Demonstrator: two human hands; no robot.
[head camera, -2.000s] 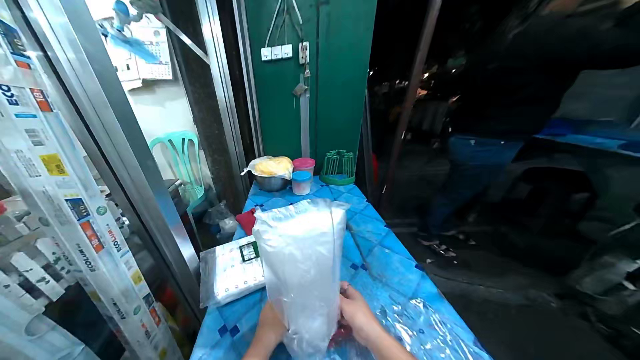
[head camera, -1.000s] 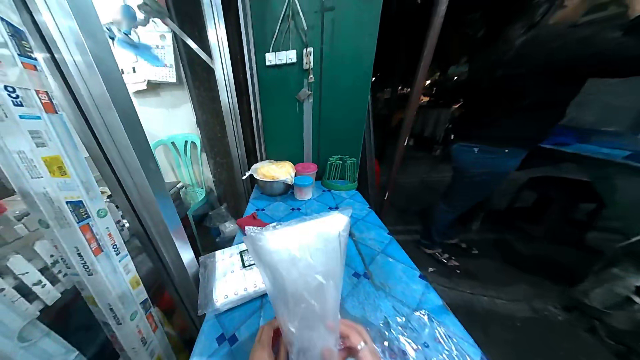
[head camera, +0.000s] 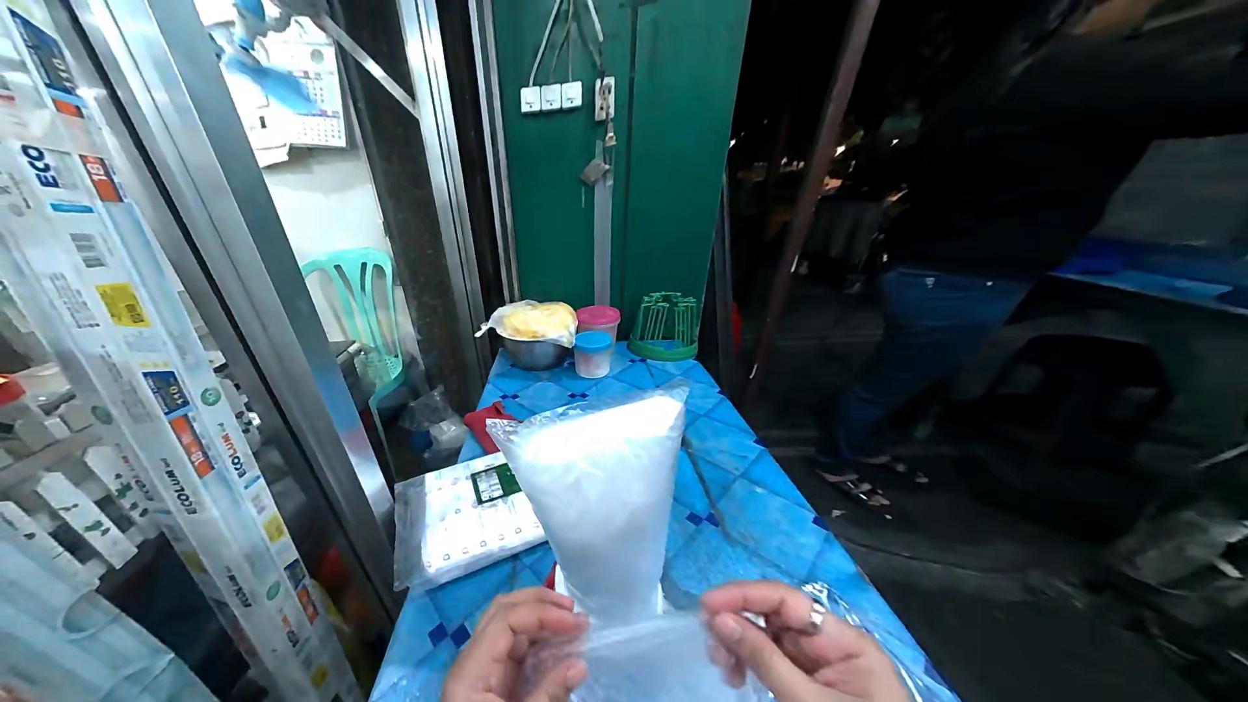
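A clear plastic bag packed with white material (head camera: 609, 497) rises from the near part of the table, wide at its top and narrow below. In front of it, my left hand (head camera: 522, 643) grips the left side of a sheer plastic film or bag mouth (head camera: 648, 648). My right hand (head camera: 795, 639), a ring on one finger, pinches the right side of that film. Whether the film belongs to the packed bag I cannot tell. A wrapped white pack with a green label (head camera: 468, 517) lies to the left.
The blue-patterned table (head camera: 751, 517) holds a metal bowl (head camera: 534, 353) with yellow contents, a blue-lidded tub (head camera: 593, 354), a pink-lidded tub (head camera: 599, 319) and a green rack (head camera: 666, 327) at its far end. A metal door frame (head camera: 263, 273) borders the left; a person (head camera: 936, 292) stands at right.
My hands have come apart, with sheer film now stretched between them. Earlier both were at the lower part of the packed bag.
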